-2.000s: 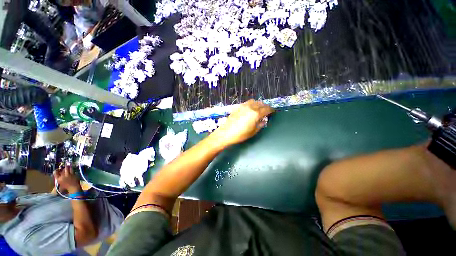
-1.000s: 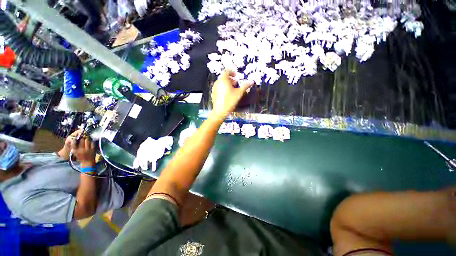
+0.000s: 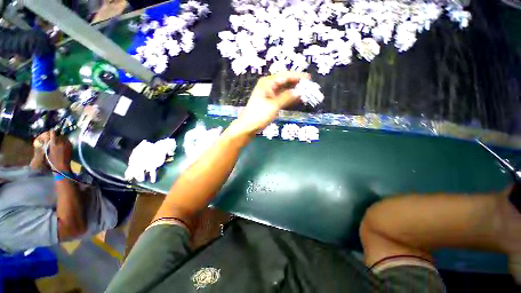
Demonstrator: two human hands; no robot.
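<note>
My left hand [image 3: 271, 102] is over the belt's near side, its fingers closed on a white moulded part [image 3: 309, 92]. Below it, several white parts [image 3: 290, 132] stand in a row on the green mat [image 3: 320, 171], along the blue belt rail; my left forearm covers the row's left end. A large heap of white parts [image 3: 297, 34] lies on the black belt. My right hand [image 3: 512, 232] is cut off by the right edge, at the black screwdriver body [image 3: 516, 197]. The silver bit [image 3: 498, 155] points up-left over the mat.
Tiny screws [image 3: 263, 187] lie on the mat. White crumpled lumps [image 3: 149, 160] and a black box [image 3: 134, 123] are at the left. A smaller heap of white parts [image 3: 168, 40] lies beyond. A person in grey [image 3: 43, 200] works at far left, beside a black duct [image 3: 23, 43].
My left hand went from the row to the heap and has come back slightly with a white part. The screwdriver moved toward the right edge, then partly back into view. The whole view has shifted.
</note>
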